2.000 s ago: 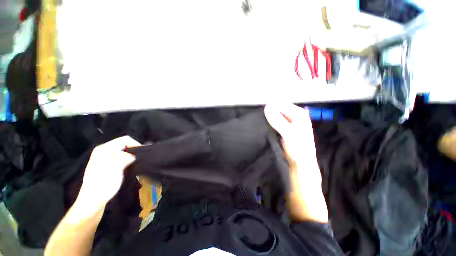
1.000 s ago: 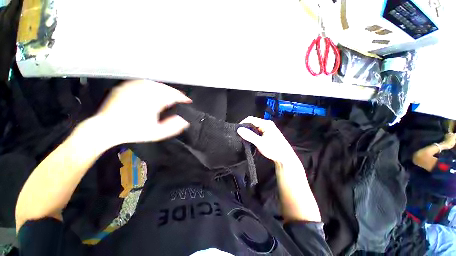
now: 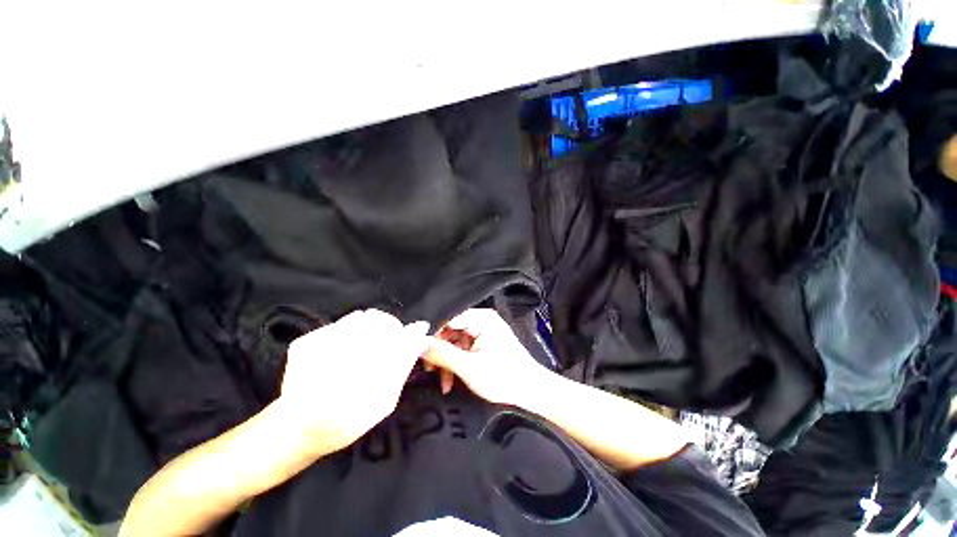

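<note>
A black garment piece [image 3: 388, 199] lies spread over my lap below the table's front edge. My left hand [image 3: 352, 367] and my right hand [image 3: 477, 357] are close together near my chest, fingertips nearly touching. Both pinch the near edge of the black cloth between thumb and fingers. The exact bit of edge held is small and partly hidden by the fingers. A folded opening of the cloth shows just above my right hand.
The white table [image 3: 315, 63] crosses the top, its front edge curving. A heap of black cloth [image 3: 682, 262] lies at the right, with a greyer piece [image 3: 876, 283] on it. Blue plastic [image 3: 630, 105] shows under the table edge. Clear plastic wrap [image 3: 879, 31] hangs at the table's right corner.
My hands have come together and lower, near my chest, from a stretch of cloth held between them. The view has tipped down, so the red scissors are out of view.
</note>
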